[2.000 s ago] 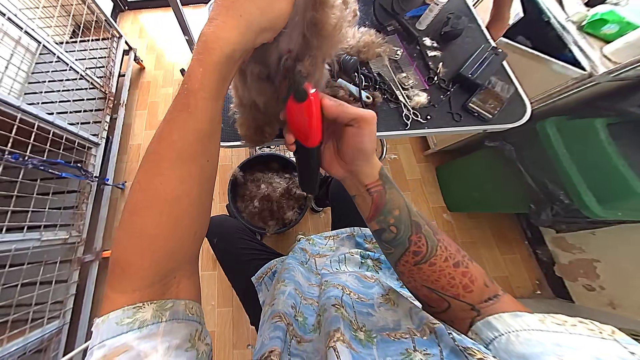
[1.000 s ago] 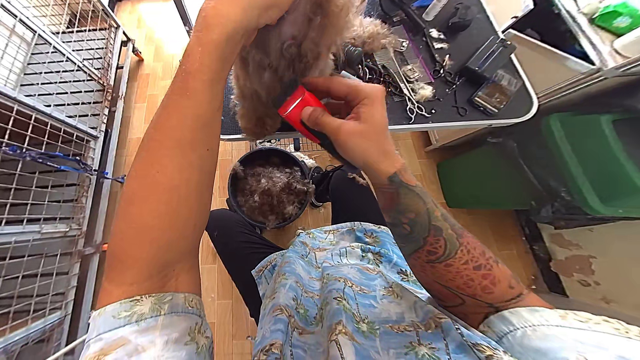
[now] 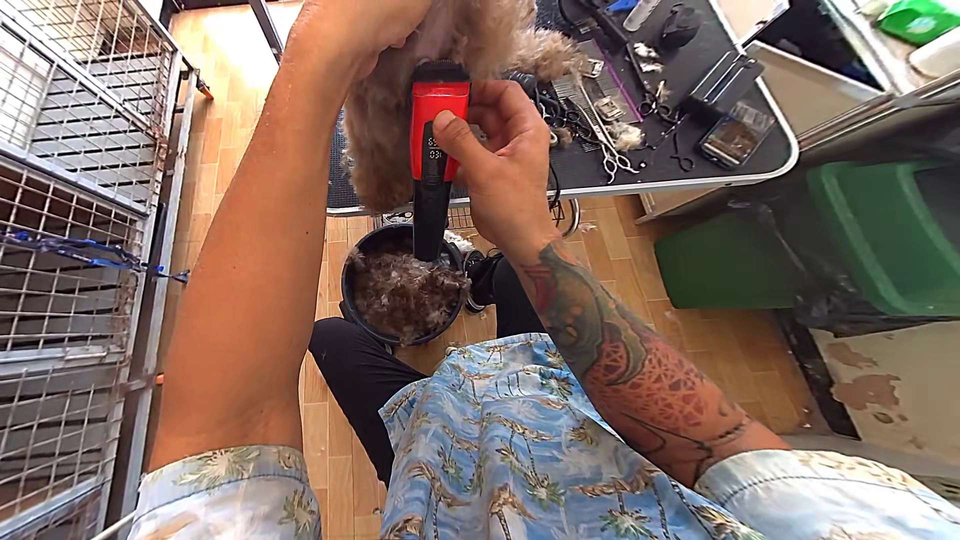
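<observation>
My right hand (image 3: 502, 150) grips a red and black cordless hair clipper (image 3: 440, 135), its blade end up against the brown fur of an animal (image 3: 379, 142) and its black handle pointing down. The thumb rests on the clipper's front, beside a small lit display. At the top edge, my left hand (image 3: 375, 30) is at the animal's fur; its fingers are partly out of view, so its hold cannot be made out. The animal, only partly in view, is on a black grooming table (image 3: 720, 176). Below the clipper stands a black bucket (image 3: 348, 289) holding brown cut fur (image 3: 405, 292).
Grooming scissors (image 3: 616, 159), combs (image 3: 619, 82), a black open case (image 3: 724, 82) and tufts of fur lie on the table's right part. Wire cages (image 3: 67, 225) line the left side. Green bins (image 3: 720, 274) stand at right. My legs flank the bucket.
The clipper has turned from slanting, with its handle to the lower right, to nearly upright, its display now facing me. More fur is heaped in the bucket than before.
</observation>
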